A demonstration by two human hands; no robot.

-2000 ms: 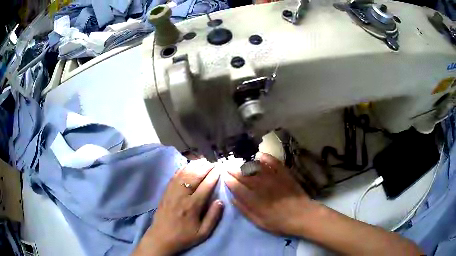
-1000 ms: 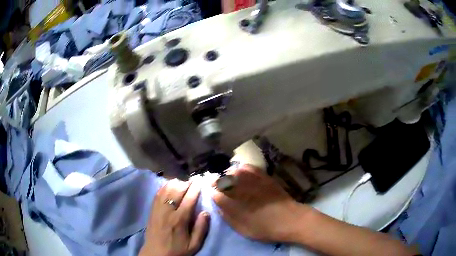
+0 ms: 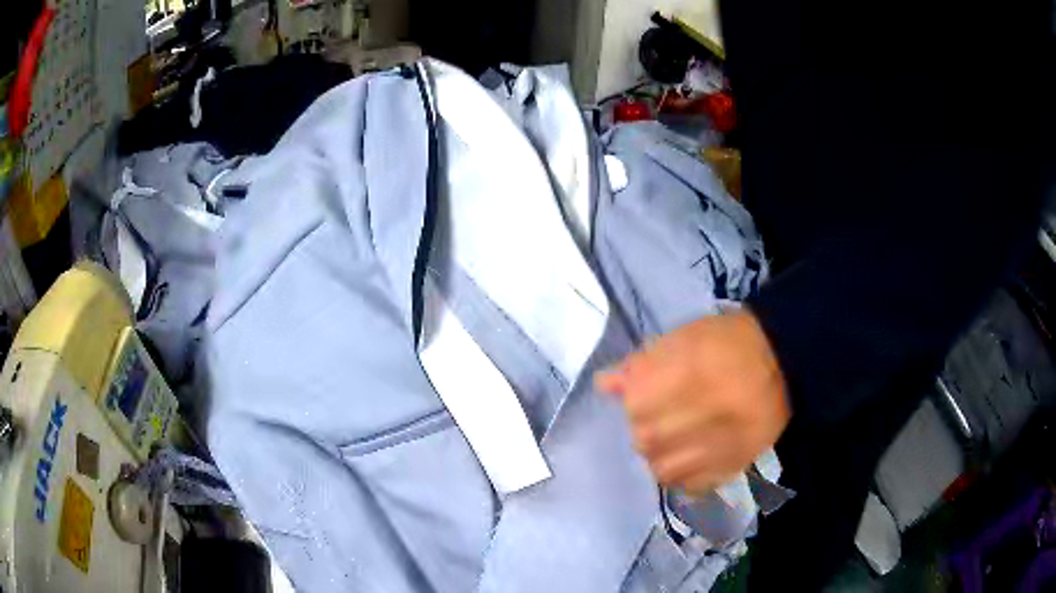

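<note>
A large bundle of light blue cloth garment pieces (image 3: 301, 301) fills the middle of the view. White facing bands (image 3: 481, 405) and a dark edge run down its front. Another person's hand (image 3: 712, 400), blurred and with loosely curled fingers, is in front of the bundle's right side. Whether it grips the cloth is unclear. Neither my left hand nor my right hand is in view.
A person in black clothes (image 3: 857, 197) stands close at the right. The cream end of a sewing machine (image 3: 46, 405) marked JACK is at the lower left. More blue pieces (image 3: 683, 209) lie behind the bundle. A sheet with writing (image 3: 75, 99) hangs at the upper left.
The view has swung away from the needle area to the bundle and the person in black. Both my hands and the cloth under them have left the picture.
</note>
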